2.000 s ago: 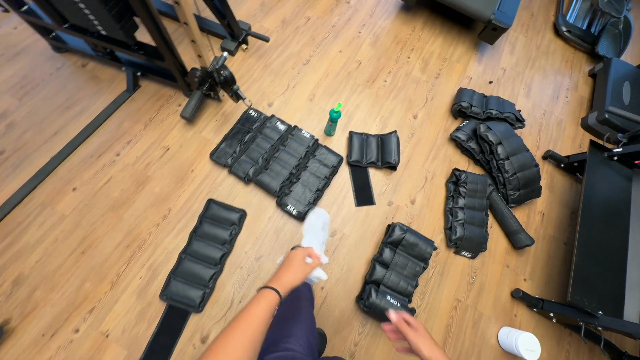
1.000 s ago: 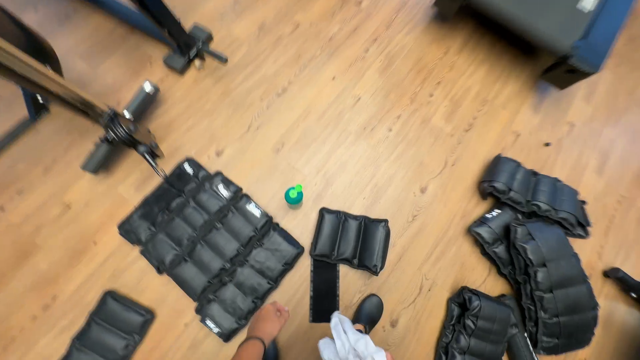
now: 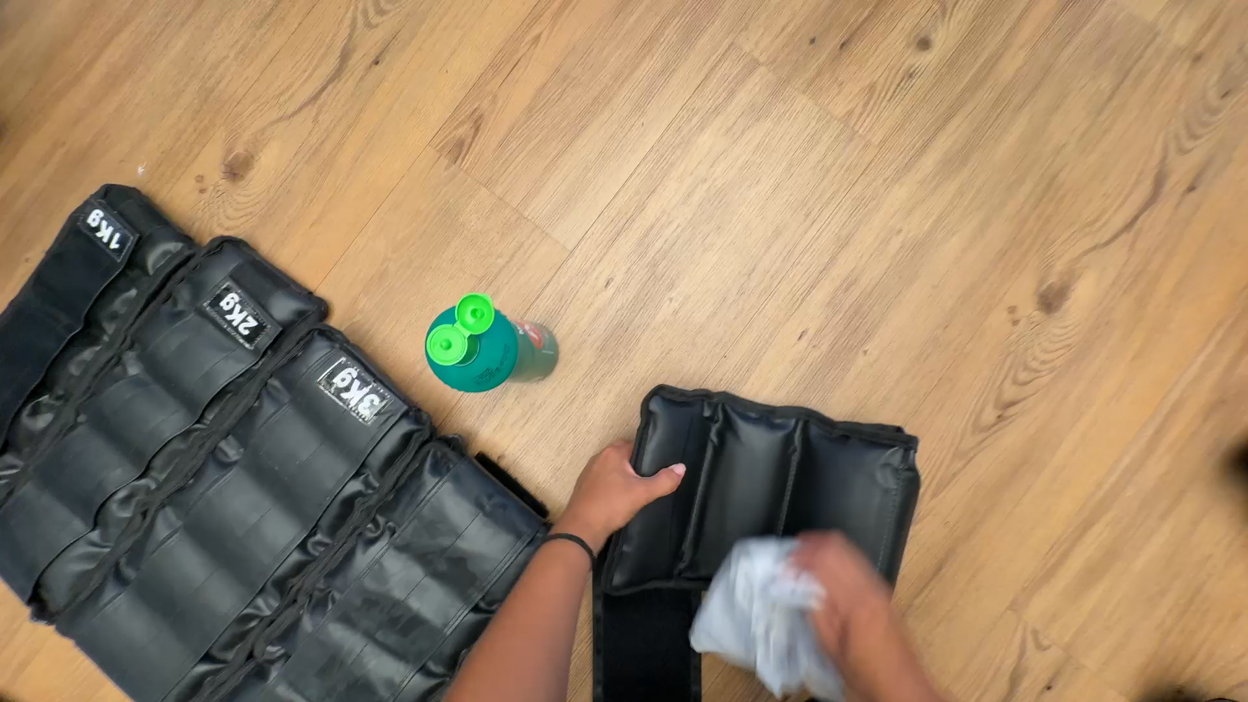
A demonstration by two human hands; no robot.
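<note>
A black padded ankle weight (image 3: 746, 478) with a strap lies on the wood floor, and my left hand (image 3: 624, 492) grips its left edge, the thumb on top and the fingers hidden beneath. Over its lower part, blurred, my right hand (image 3: 843, 604) holds a bunched white cloth (image 3: 765, 614). A green bottle (image 3: 487, 346) with its bright green flip cap raised stands up and left of my left hand. Farther left, several black ankle weights (image 3: 322, 507) lie side by side, some marked 1Kg, 2Kg and 3Kg.
Wood floor (image 3: 780, 224) spans the top of the view. A dark blurred object shows at the right edge, too cut off to name.
My left hand has come to the small ankle weight and taken hold of its edge. The white cloth is now over that weight in my right hand. The view has moved much closer.
</note>
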